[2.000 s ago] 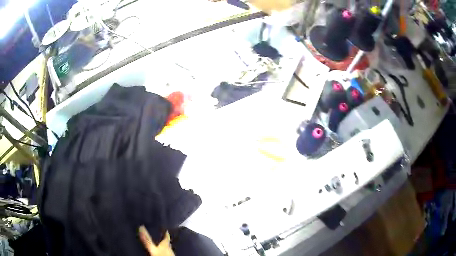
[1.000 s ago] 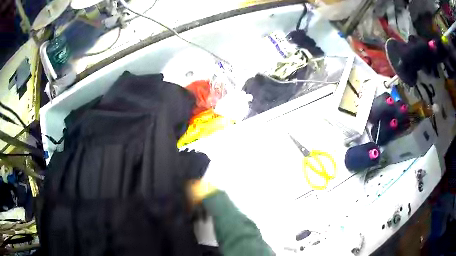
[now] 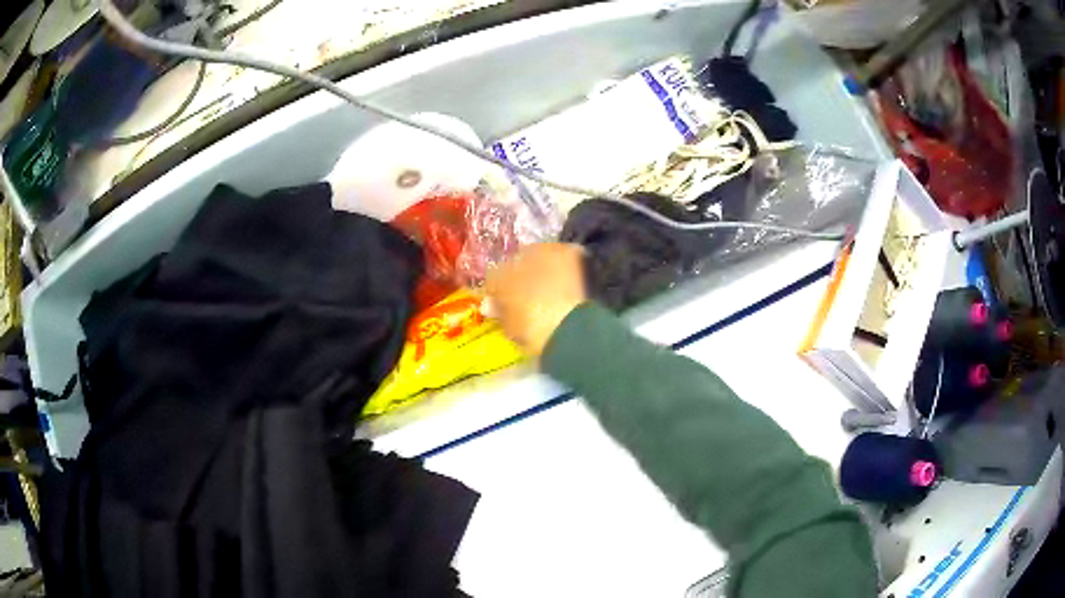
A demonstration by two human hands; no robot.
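Note:
Black garment pieces (image 3: 269,432) lie heaped over the left of the white table and into the pale trough. My right hand (image 3: 535,298), in a green sleeve from the lower right, reaches over the trough. Its fingers are at a red-and-yellow bag (image 3: 450,356) with clear crinkled plastic on it. The fingertips are blurred, so I cannot tell whether they grip it. My left hand is not in view.
The trough (image 3: 292,152) holds a white disc, a printed white packet (image 3: 596,129), pale cord, dark cloth and clear plastic. A grey cable crosses it. An open white box (image 3: 876,304), thread cones (image 3: 890,467) and the machine head (image 3: 987,549) are at right.
My right hand has moved from the black cloth's edge up to the bag in the trough. The view has moved closer to the trough. The yellow-handled scissors no longer show.

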